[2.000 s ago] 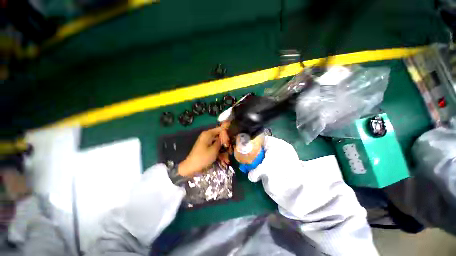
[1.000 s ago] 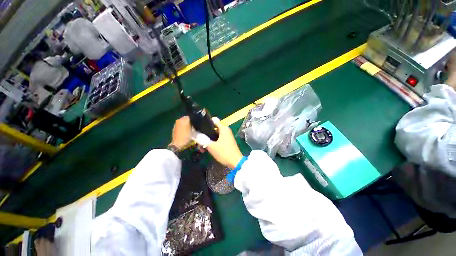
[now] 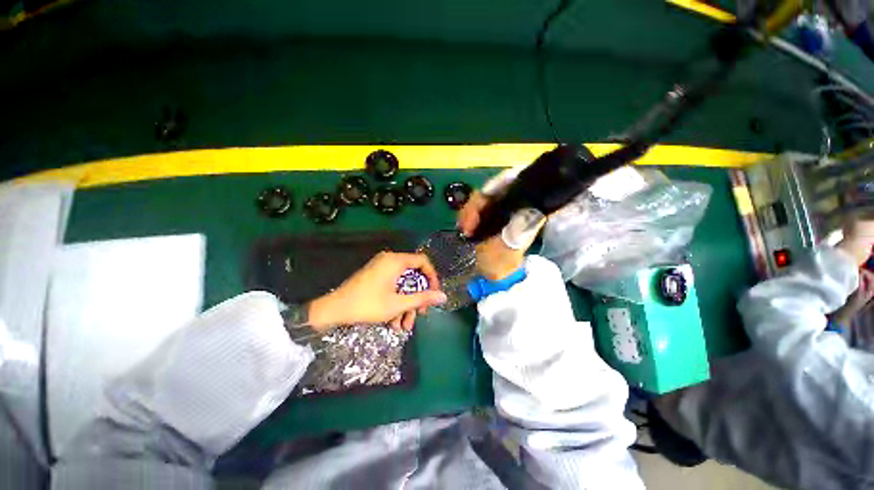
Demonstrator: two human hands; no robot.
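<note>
My left hand (image 3: 369, 293) holds a round black unit (image 3: 412, 281) between thumb and fingers, above the dark tray (image 3: 273, 263) and beside the heap of small silver metal pieces (image 3: 356, 359). My right hand (image 3: 494, 239), with white finger covering and a blue wrist band, holds the black electric screwdriver (image 3: 544, 184). Its tip points at the grey speckled round dish (image 3: 448, 256); whether it touches is too blurred to tell. Several round black units (image 3: 387, 199) lie near the yellow line.
White sheets (image 3: 144, 297) lie at left. A crumpled clear bag (image 3: 632, 225) and a teal box (image 3: 661, 335) with a black unit (image 3: 673, 285) on top are at right. A metal box with a red switch (image 3: 784, 215) and another person's sleeve (image 3: 815, 306) are far right.
The view has swung and the row of black units shows again. My hands were together under the screwdriver; now they are apart, the left with a unit and the right over the dish.
</note>
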